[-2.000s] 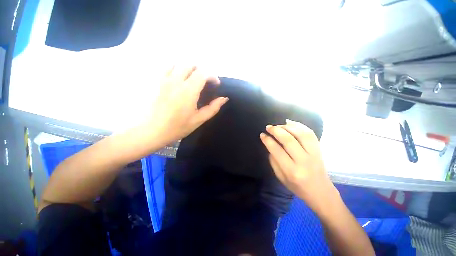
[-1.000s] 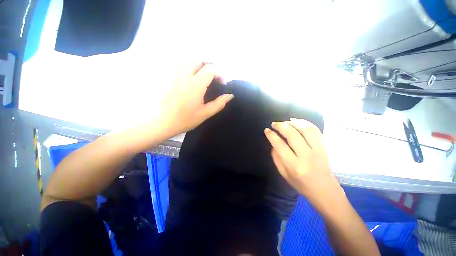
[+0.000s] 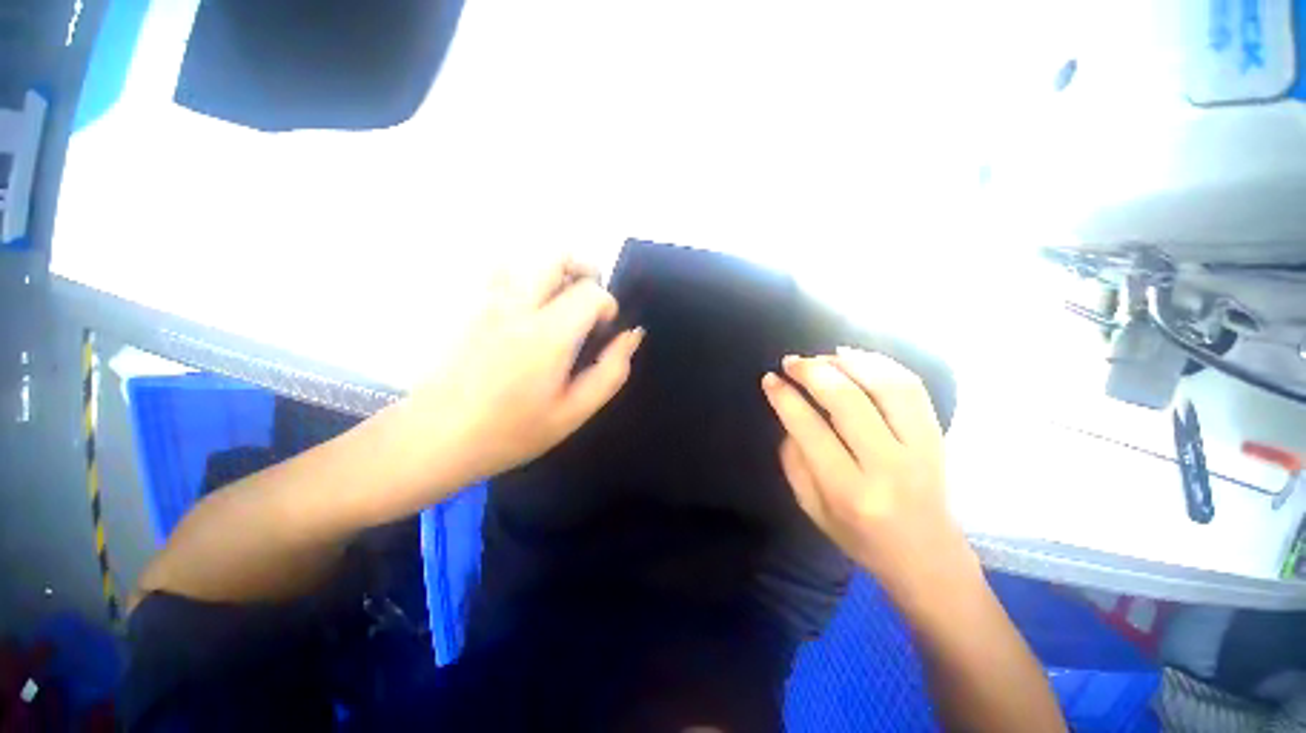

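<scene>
A black fabric panel [image 3: 716, 322] lies over the front edge of the white table and blends into the dark clothing on my lap. My left hand [image 3: 537, 365] is at the panel's left edge, with its thumb and index finger close around that edge. My right hand [image 3: 867, 451] lies on the right part of the panel, fingers together and pointing to the upper left; whether it pinches cloth is hidden. The panel's far left corner shows as a sharp point beyond my left fingertips.
Another dark cut piece [image 3: 315, 65] lies at the upper left. The sewing machine [image 3: 1203, 172] stands at the upper right. Black thread snips [image 3: 1192, 465] and a tool with a red-orange handle [image 3: 1272, 457] lie at the right. Blue crates [image 3: 201, 444] are below the table.
My left hand has moved slightly down along the panel's left edge, so the far corner shows. My right hand has barely moved. The view has shifted, showing more of the machine's lettering.
</scene>
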